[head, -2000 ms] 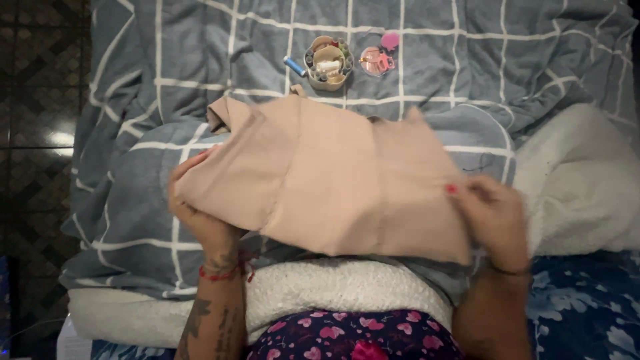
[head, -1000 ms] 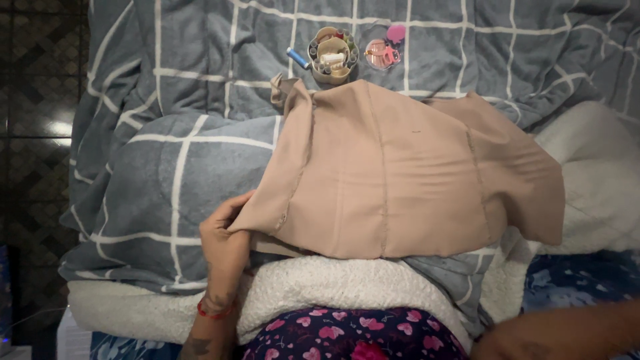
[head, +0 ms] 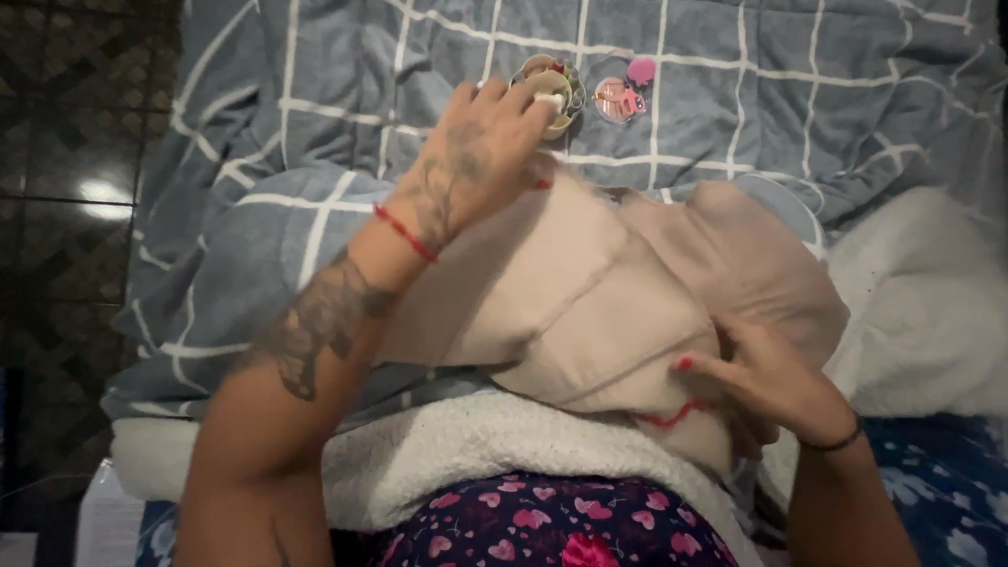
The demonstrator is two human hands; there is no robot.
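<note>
A beige piece of fabric with stitched seams lies bunched and folded over my lap. Red stitching or trim shows near its lower edge. My left hand is at the fabric's upper edge, thumb beneath and fingers curled; blur leaves its hold unclear. Just beyond its fingertips sits a round container of small sewing items, partly covered by the hand. My right hand grips the fabric at the lower right, its thumb on top and its fingers hidden in the folds.
A grey blanket with white grid lines spreads under everything. Right of the container lie a small round case with pink contents and a pink disc. A white fleecy cloth crosses my lap; tiled floor shows at the left.
My left hand has moved up and right, close to the round container. My right hand has come back onto the fabric, which was spread wider and is now folded. The blue stick beside the container is out of sight.
</note>
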